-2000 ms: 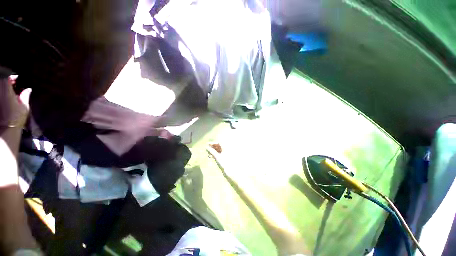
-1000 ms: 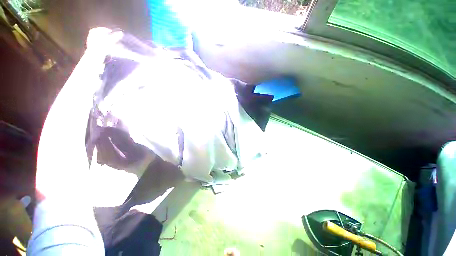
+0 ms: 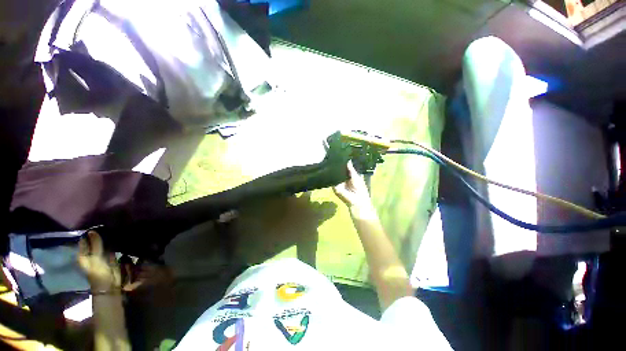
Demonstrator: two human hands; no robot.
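A long dark garment piece (image 3: 254, 192) stretches across the table from the stack at the left to the iron. My right hand (image 3: 353, 190) grips its right end beside the iron. The iron (image 3: 364, 152), with its yellow-orange handle, is partly covered by the raised end of the piece. My left hand (image 3: 101, 269) is at the lower left, by the near edge of the stack of maroon-black cloth (image 3: 82, 195) with grey-blue layers; shadow hides whether its fingers hold cloth.
A bright pile of white, grey and black cloth (image 3: 165, 55) lies at the far left of the yellow-green table (image 3: 405, 199). Blue and tan hoses (image 3: 494, 206) run right from the iron, across a pale padded board (image 3: 497, 116). My printed white T-shirt is at the bottom.
The view has swung right and down. Both hands have come into clear view, and the dark piece now stretches across the table to the iron, held by my right hand.
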